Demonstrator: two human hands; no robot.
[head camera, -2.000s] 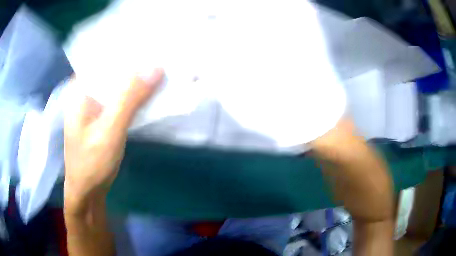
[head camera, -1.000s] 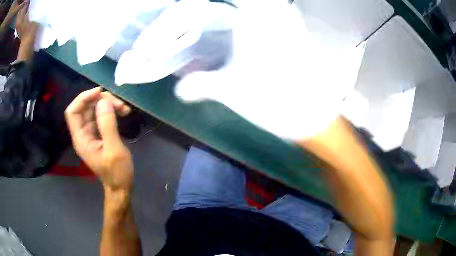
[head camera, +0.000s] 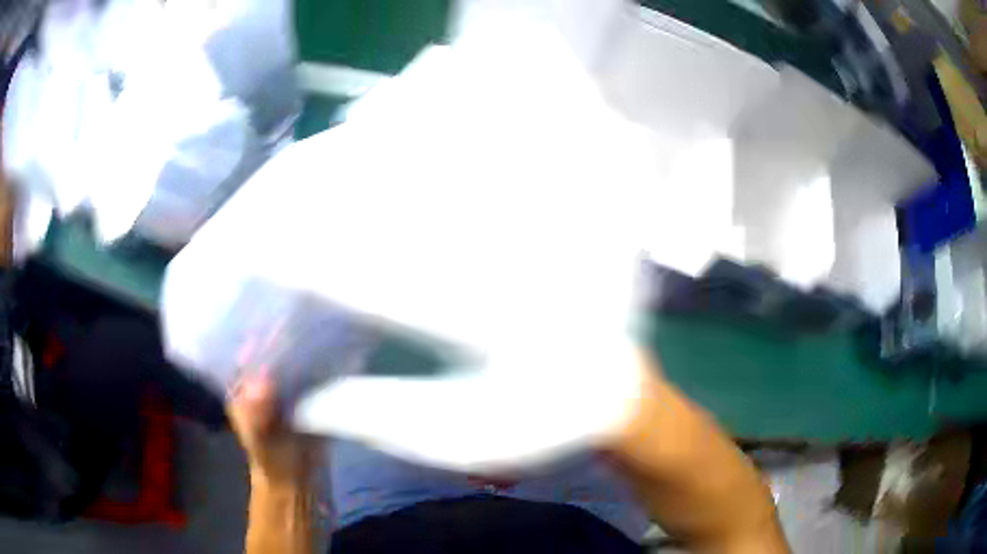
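Observation:
A large white bagged product (head camera: 433, 249) fills the middle, overexposed and blurred, reaching over the bench's front edge. Its contents are hidden. My bare left hand (head camera: 258, 406) is at its lower left end, with its fingers partly hidden in the thin milky bag. My right hand (head camera: 595, 390), in a white glove, is at its lower right side. Glove and bag merge in the glare, so its fingers cannot be told apart; only the bare forearm is distinct. Open retail boxes (head camera: 785, 216) stand in a row at the right, with pale insides and upright lid flaps.
More white bagged bundles (head camera: 184, 119) lie on the bench at the left. The green bench (head camera: 758, 379) runs across, with its front edge above my lap. A blue board or bin (head camera: 939, 214) is at the back right. A brown carton (head camera: 936, 487) is below right. Part of a neighbouring person shows far left.
The view has swung back from the left. My left hand, empty and off the bench one second ago, is now at the bag's left end. The bag's left end has come nearer to me.

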